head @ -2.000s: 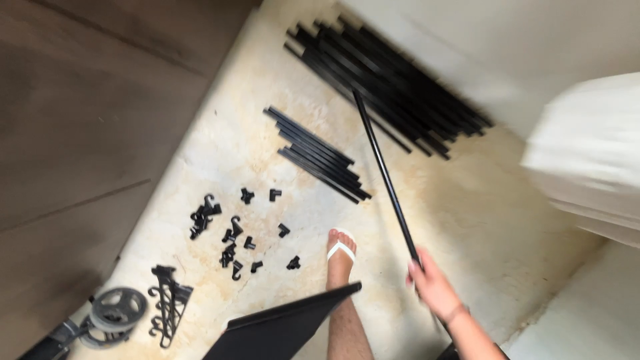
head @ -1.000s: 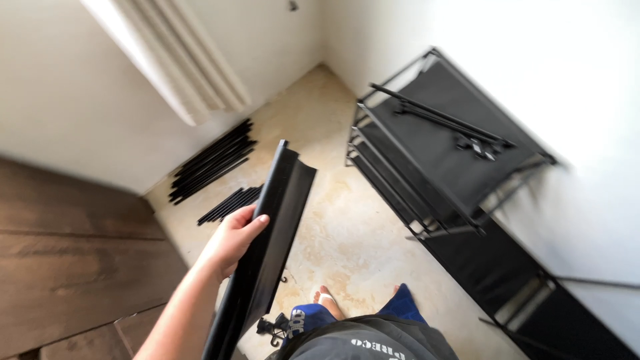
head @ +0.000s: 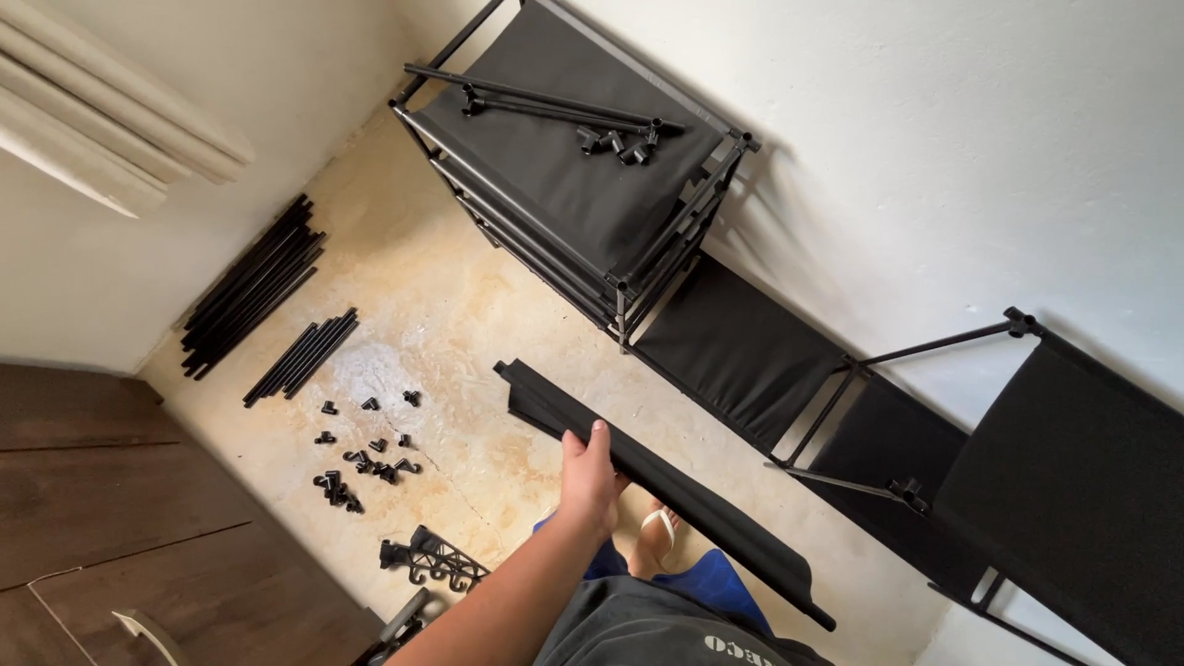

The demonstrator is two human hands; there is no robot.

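Observation:
My left hand (head: pixel 592 481) grips a black fabric shelf panel (head: pixel 666 495) near its middle, thumb on top. The panel hangs folded lengthwise, slanting from upper left to lower right, and a dark tube end sticks out at each end. My right hand is not in view. Beyond the panel stands a black tube-and-fabric rack (head: pixel 555 139). Two longer tubes (head: pixel 555 106) and several plastic connectors (head: pixel 615 143) lie on its top shelf.
On the floor at left lie long black tubes (head: pixel 254 282), shorter tubes (head: pixel 301 356), scattered connectors (head: pixel 379 444) and lattice hook pieces (head: pixel 435 560). Lower fabric-shelved frames (head: pixel 749 351) run along the right wall. A brown wooden cabinet (head: pixel 120 472) stands at lower left.
The right hand, holding a black tube two seconds ago, is out of view. The panel in my left hand has swung from steeply upright to a slant down to the right. The view has shifted.

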